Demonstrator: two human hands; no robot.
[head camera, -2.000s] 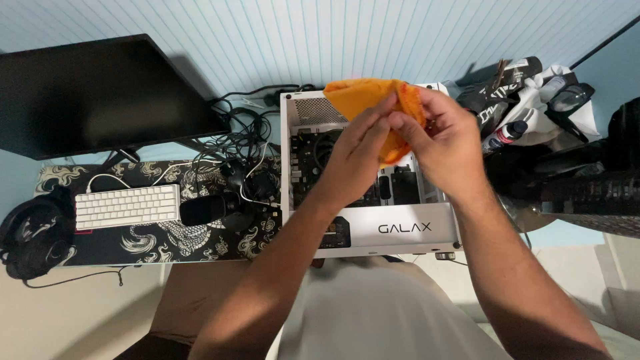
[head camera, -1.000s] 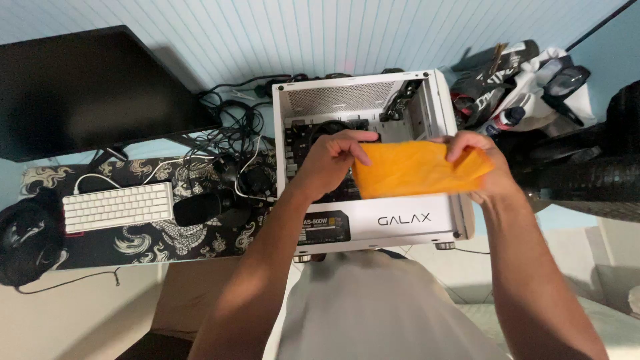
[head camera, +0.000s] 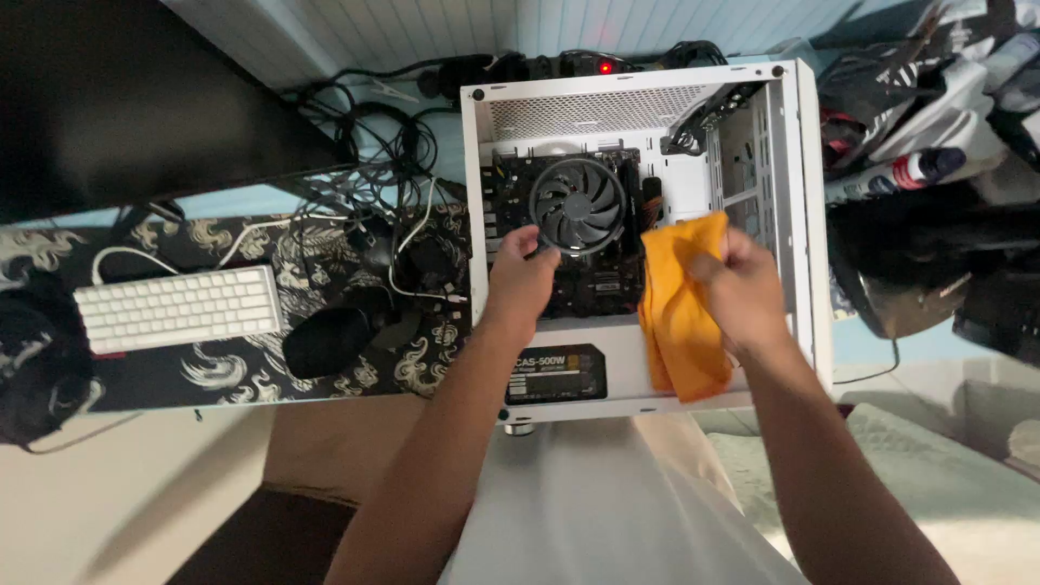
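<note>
A white computer case (head camera: 640, 88) lies with its inside facing up, showing a motherboard (head camera: 597, 288) and a round black CPU cooler fan (head camera: 578, 206). My right hand (head camera: 735, 284) grips an orange cloth (head camera: 682, 313), which hangs folded over the right part of the case. My left hand (head camera: 524, 276) is over the motherboard at the fan's lower left edge, thumb and fingers apart, holding nothing; whether it touches the fan I cannot tell. Below it, a power supply (head camera: 556, 375) shows through an opening in the white shroud.
Left of the case are tangled black cables (head camera: 390, 146), a white keyboard (head camera: 177, 309), a black microphone-like object (head camera: 337, 333) and a monitor (head camera: 146, 106) on a patterned desk mat (head camera: 219, 370). Bags and a spray can (head camera: 902, 172) lie at the right.
My left hand has let go of the orange cloth, which both hands held stretched a second ago. The cloth now hangs from my right hand, and the fan is uncovered. The view has moved closer.
</note>
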